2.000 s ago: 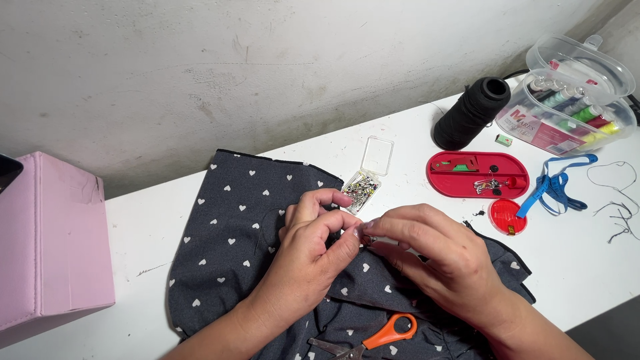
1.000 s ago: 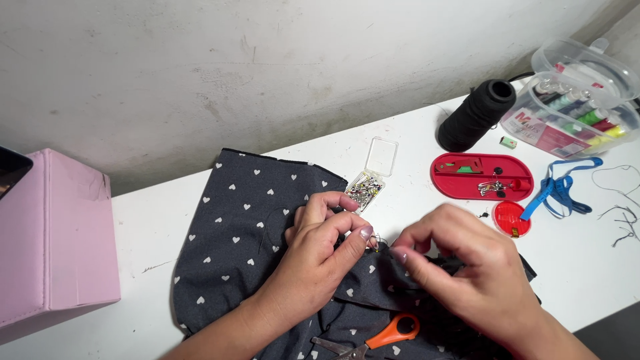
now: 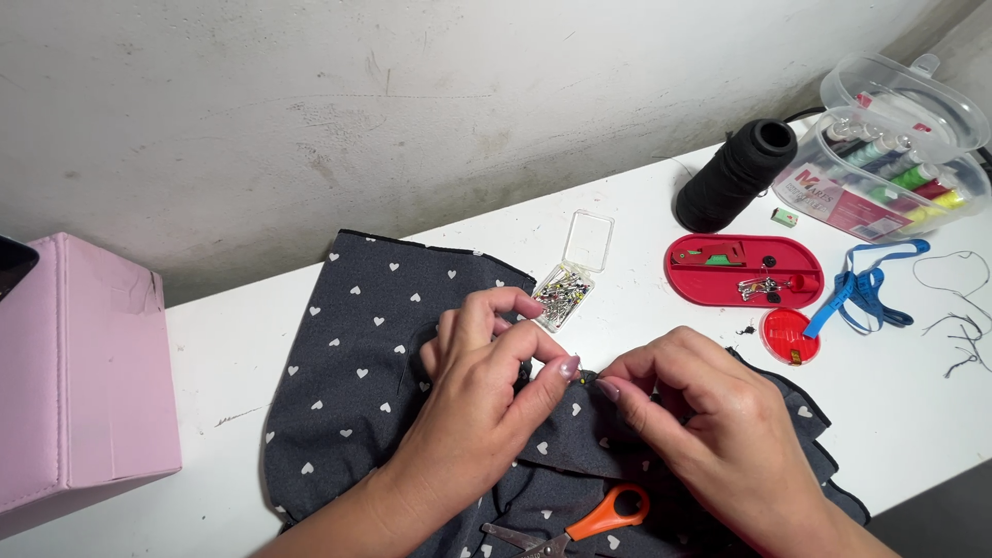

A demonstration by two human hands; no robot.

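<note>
Dark grey fabric with white hearts and a black edge (image 3: 364, 325) lies spread under both hands. My left hand (image 3: 496, 372) pinches the fabric's edge between thumb and forefinger, close to a yellow-headed pin (image 3: 583, 380). Just to its right, my right hand (image 3: 690, 403) has thumb and forefinger together at the same edge; whether a needle or thread is between them is too small to tell. Scissors with orange handles (image 3: 612, 515) rest on the fabric below the hands. Behind my left hand stands an open clear box of ball-headed pins (image 3: 563, 298).
A black thread cone (image 3: 732, 178), a red tray with safety pins (image 3: 744, 298), a red round case (image 3: 789, 337), a blue tape measure (image 3: 864, 294) and a clear box of thread spools (image 3: 883, 178) are at the right. A pink box (image 3: 116, 372) stands left.
My right hand was a little apart from my left a second ago, and its fingertips are now lower, at the fabric edge. My left hand has kept its pinch.
</note>
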